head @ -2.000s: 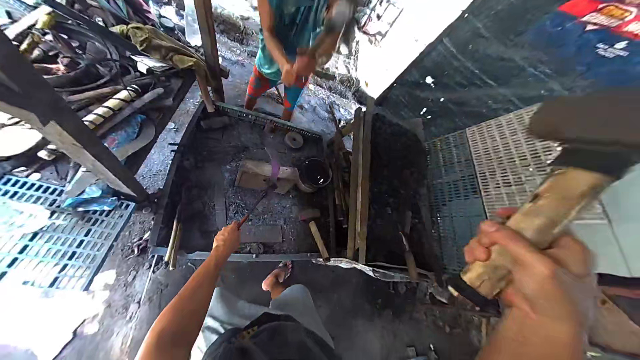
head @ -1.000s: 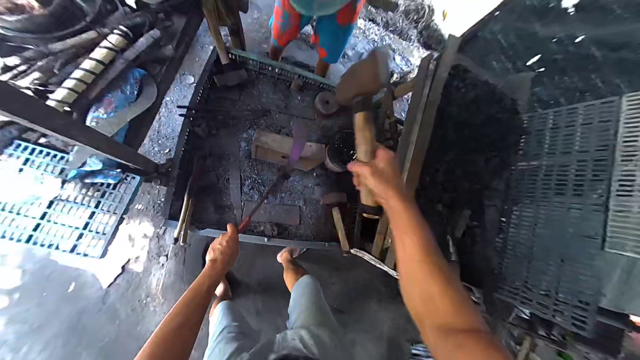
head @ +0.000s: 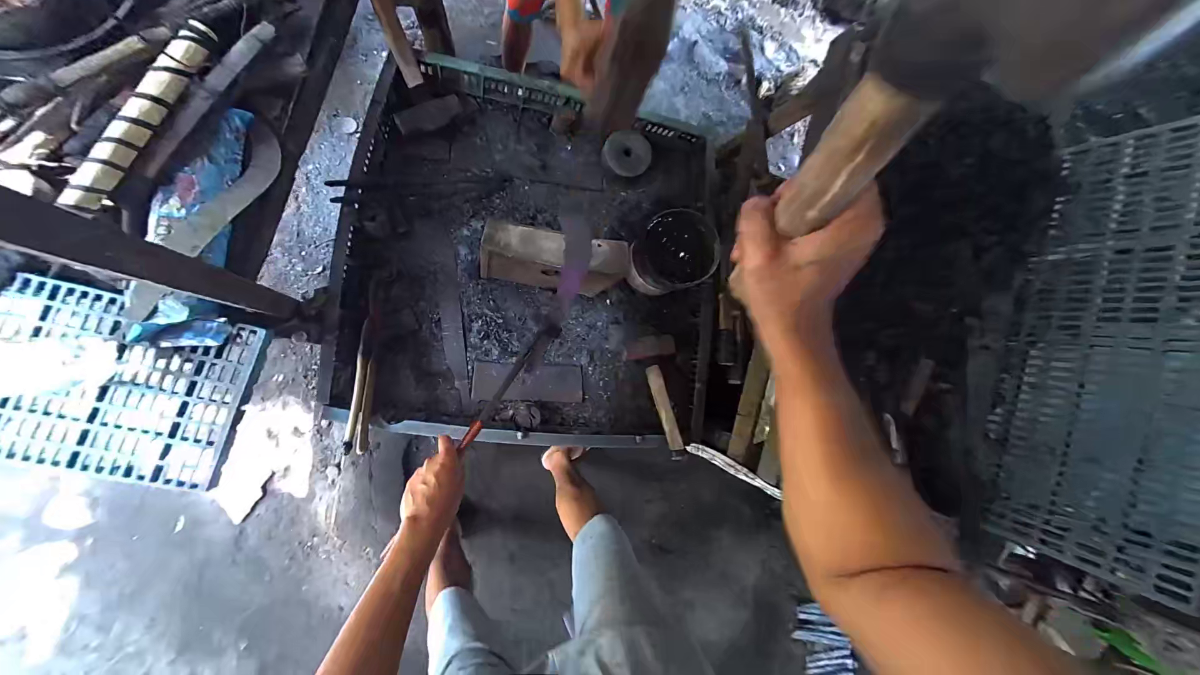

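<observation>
My left hand (head: 433, 487) is closed on the red handle end of long dark tongs (head: 507, 382). Their far end meets a blade-shaped metal piece (head: 574, 258) with a purplish tint, which lies over a metal block (head: 525, 253) in the soot-covered work bed. My right hand (head: 811, 248) grips the wooden handle of a large hammer (head: 858, 150), raised at the upper right, its head blurred. A pot of dark liquid (head: 675, 251) stands right of the block. A smaller hammer (head: 661, 394) lies near the bed's front right corner.
Another person's hand (head: 581, 47) and a blurred wooden handle are at the bed's far edge. A round metal ring (head: 626, 153) lies near them. Plastic grates (head: 122, 384) are at left and right. Wood and a curved blade (head: 230, 202) lie at upper left; a dark post crosses there.
My right hand has swung the large hammer from the far right to over the bed's right side, and it is raised again now. The other person's hand has come to the bed's far edge.
</observation>
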